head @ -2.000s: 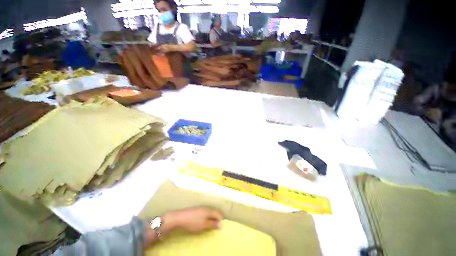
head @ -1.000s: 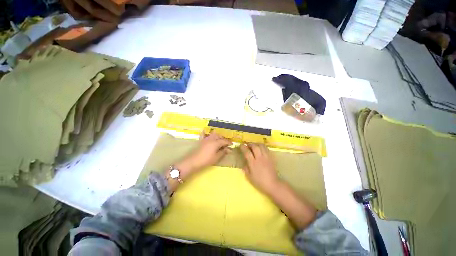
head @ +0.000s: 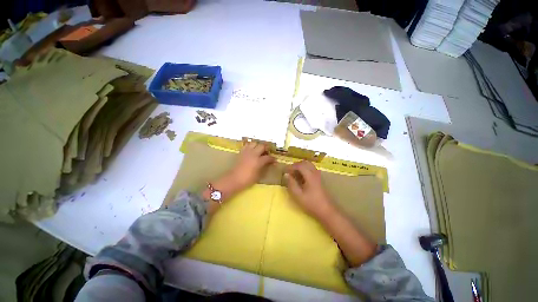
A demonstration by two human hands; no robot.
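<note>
A khaki bag panel (head: 360, 200) with a bright yellow piece (head: 236, 227) over its near part lies in front of me. A long yellow template (head: 348, 168) runs along the panel's far edge. My left hand (head: 252, 165) rests at this edge, left of the middle, fingertips down on the template and panel. My right hand (head: 305, 184) is just right of the middle on the panel, thumb and fingers bent together. Whether either hand pinches a small piece cannot be made out. The fingers hide part of the edge.
A blue box (head: 154, 94) of small tabs is at the back left, with loose tabs (head: 154, 125) before it. Khaki panels are piled at left and right. A tape ring (head: 305, 131), dark cloth (head: 368, 112) and plastic tub (head: 356, 131) lie beyond the template. A hammer (head: 435, 243) is at right.
The template's black strip no longer shows; a brownish strip shows there. My right hand's fingers have curled in and the hand has shifted slightly right. The tape ring and a yellow table line show more clearly.
</note>
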